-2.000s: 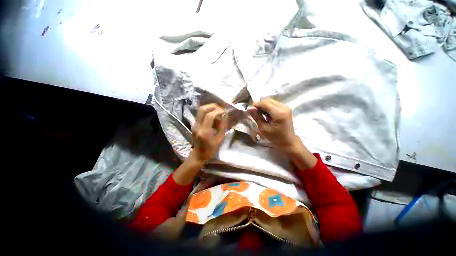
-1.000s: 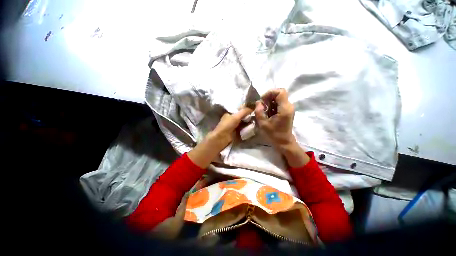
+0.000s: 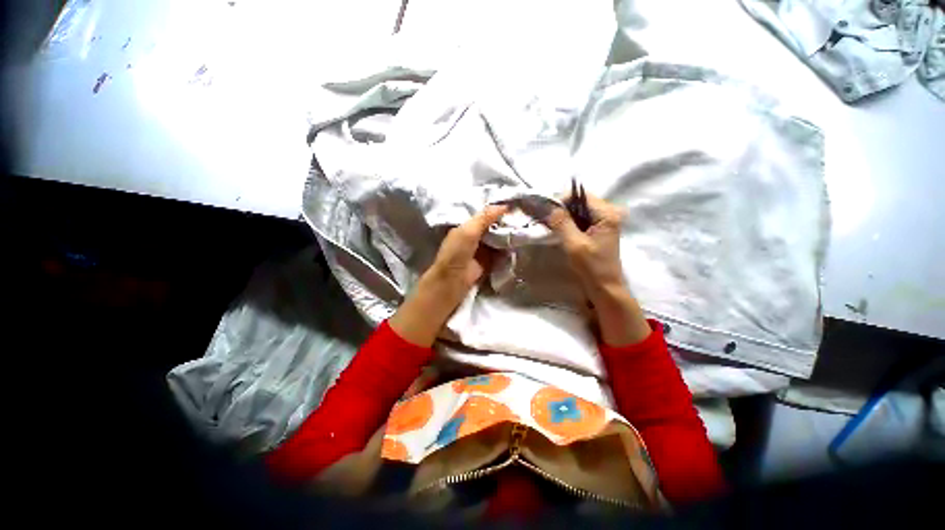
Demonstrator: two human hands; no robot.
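A pale off-white jacket point(image 3: 694, 197) lies over the white table's edge and onto the lap, with two dark buttons on its lower band at the right. My left hand point(image 3: 456, 254) pinches the left side of a small opened part, which looks like a cuff point(image 3: 523, 229). My right hand point(image 3: 595, 240) holds the right side of the same part. Dark thread snips point(image 3: 579, 204) sit in my right hand with their tips pointing up. The snips' tips are not touching the cloth part.
The white table point(image 3: 135, 135) has small dark marks at its left. Another crumpled pale garment point(image 3: 855, 47) lies at the far right. Grey-green cloth point(image 3: 275, 347) hangs below the table edge at left. A pale item with a blue edge point(image 3: 865, 427) is at lower right.
The hands have moved slightly apart and the small cloth part is now spread open between them. The snips now show upright in my right hand. The rest of the jacket has hardly moved.
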